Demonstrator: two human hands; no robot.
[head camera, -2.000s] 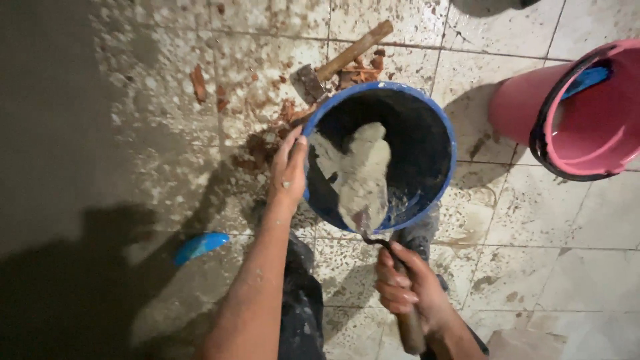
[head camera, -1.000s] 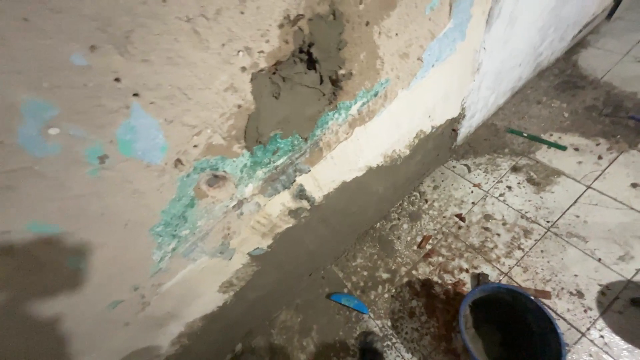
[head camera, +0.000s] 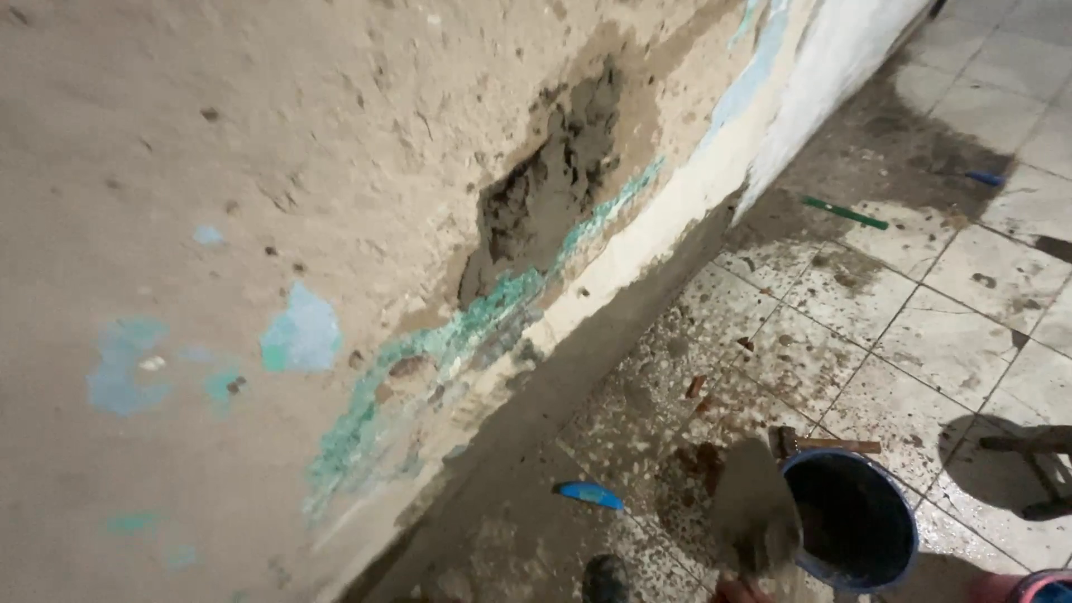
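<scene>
At the bottom edge, a small part of my right hand (head camera: 741, 590) shows, closed on a trowel. The trowel's blade (head camera: 758, 504) is blurred and points up in the view, beside the blue-rimmed bucket (head camera: 903, 492) and overlapping its left side. Whether mortar lies on the blade I cannot tell. My left hand is out of view. The wall (head camera: 335, 193) has a rough hollow (head camera: 544, 197) with grey mortar in it, and peeling green paint (head camera: 494, 310) runs below. Grey mortar (head camera: 620, 335) also forms a band along the wall's foot.
Behind the bucket lies a hammer (head camera: 825, 444) on the spattered tile floor (head camera: 946, 335). A blue curved piece (head camera: 590, 494), a green strip (head camera: 844, 213) and a blue-handled tool (head camera: 984, 178) lie on the floor. A pink bucket (head camera: 1034, 584) and a dark stool (head camera: 1038, 465) stand at right.
The view has swung from the bucket to the wall. Two seconds ago my left hand was on the bucket's rim; it is now out of view. The trowel, then in the bucket, is beside it.
</scene>
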